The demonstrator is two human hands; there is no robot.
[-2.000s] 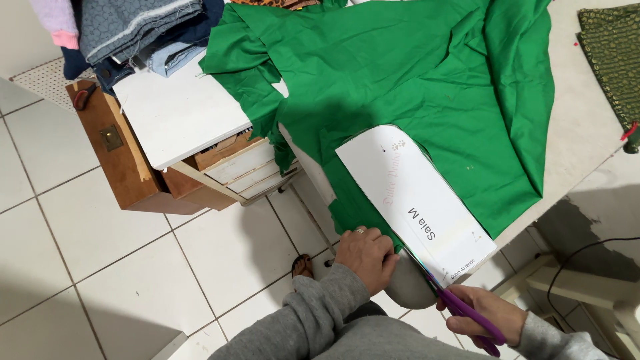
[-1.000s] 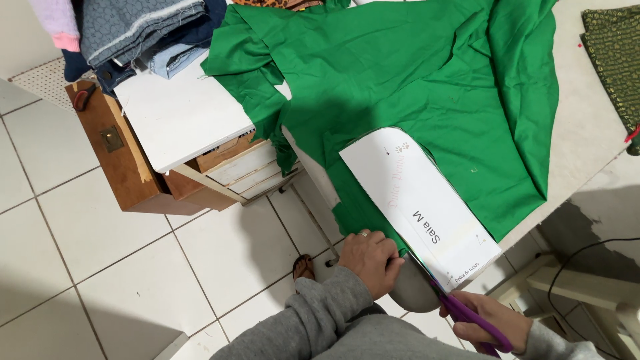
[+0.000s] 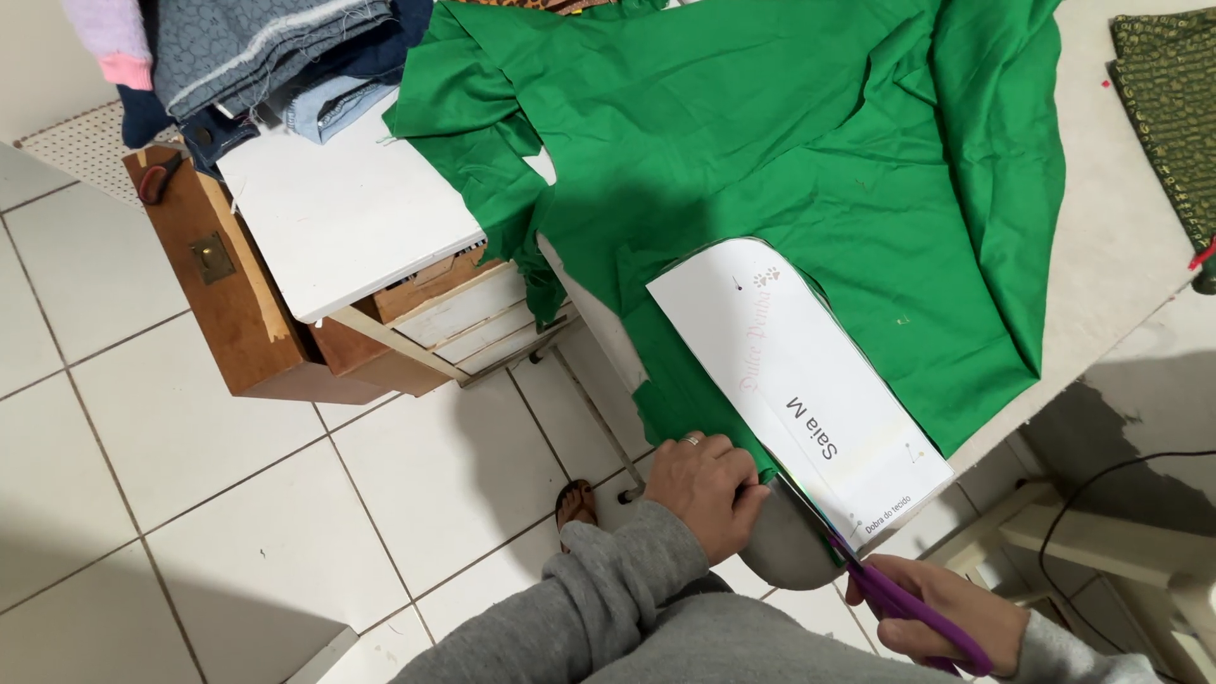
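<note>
Green fabric (image 3: pixel 760 171) lies spread over the table, with a white paper pattern piece (image 3: pixel 807 399) on top near the front edge; the paper bears writing and has pins through it. My left hand (image 3: pixel 705 494), with a ring on one finger, pinches the fabric's edge beside the pattern's long left side. My right hand (image 3: pixel 936 608) grips purple-handled scissors (image 3: pixel 917 617) at the lower end of the pattern. Their blades lie along its left edge, pointing toward my left hand, with the fabric at the blades. The lower blade is partly hidden.
Folded denim and other cloth (image 3: pixel 275 57) are heaped on a white-topped drawer unit (image 3: pixel 351 209) at left. A wooden box (image 3: pixel 228 294) with red-handled scissors (image 3: pixel 160 180) stands beside it. Patterned dark cloth (image 3: pixel 1168 123) lies at right on the table (image 3: pixel 1102 247). A cable (image 3: pixel 1054 522) hangs near a wooden stool (image 3: pixel 1092 541).
My left hand and the scissors stay close to the same place along the pattern's left edge. The fabric and paper have shifted slightly in view.
</note>
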